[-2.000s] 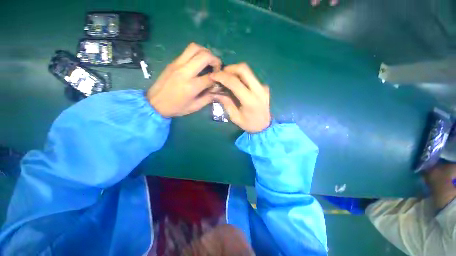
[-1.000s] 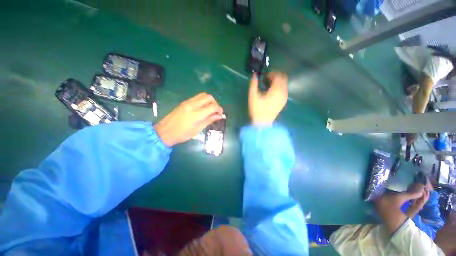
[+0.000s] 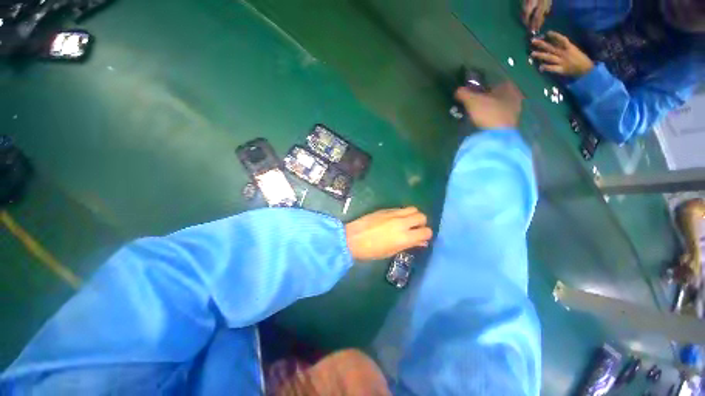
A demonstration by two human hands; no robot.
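Note:
A small open phone housing with its board showing [image 3: 400, 269] lies on the green bench top [image 3: 371, 93] in front of me. My left hand [image 3: 389, 232] rests over its upper end, fingers bent; whether it grips the housing is hidden. My right hand [image 3: 493, 105] is stretched far forward and blurred, at a dark phone unit [image 3: 472, 78]; I cannot tell whether its fingers hold it. Three open phone housings lie grouped left of my left hand: one alone [image 3: 276, 186] and two side by side [image 3: 305, 165].
Another phone unit [image 3: 70, 45] lies at the far left. A person in blue sleeves [image 3: 618, 100] works across the bench at upper right. Pale metal brackets [image 3: 626, 309] stand at right. A shiny dark bag [image 3: 601, 371] lies at lower right.
The view has turned and shifted, so the phone group appears further right. My right hand has reached further forward to the dark unit. My left hand stays by the near housing.

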